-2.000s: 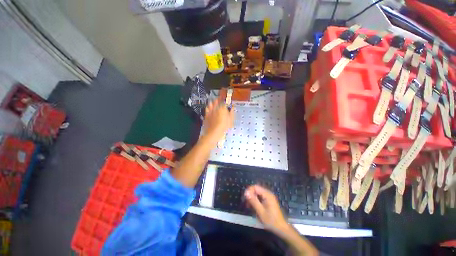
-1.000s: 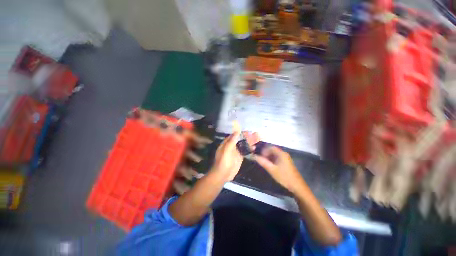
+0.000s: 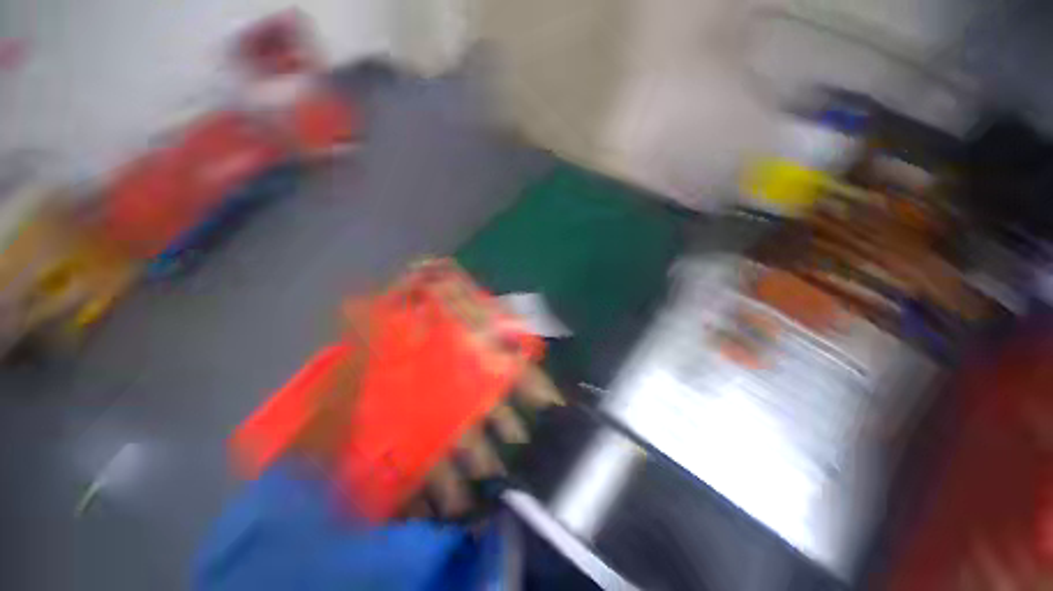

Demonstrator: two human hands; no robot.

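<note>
The view is strongly blurred. A red tray [image 3: 433, 398] lies at the lower left of centre, with pale watch straps [image 3: 476, 453] hanging over its right edge. A blue sleeve [image 3: 306, 537] is at the bottom left. A blurred brownish band above it, across the tray's left part, looks like my left forearm. My left hand cannot be made out clearly, nor whether it holds anything. My right hand is not in view. The silver work plate [image 3: 727, 433] lies to the right, with a small orange-brown fixture [image 3: 742, 349] on its upper part.
A white paper scrap [image 3: 536, 314] lies by the tray on the green mat [image 3: 577, 237]. Orange-brown blocks [image 3: 889, 237] and a yellow-labelled bottle [image 3: 788, 182] are behind the plate. A blurred red tray stack [image 3: 993, 473] is at the right edge. Red containers [image 3: 191, 179] are at upper left.
The view has swung left and tilted, so the tray and plate appear further right. My hands, together over the plate's front edge with a dark watch case a second ago, are no longer there.
</note>
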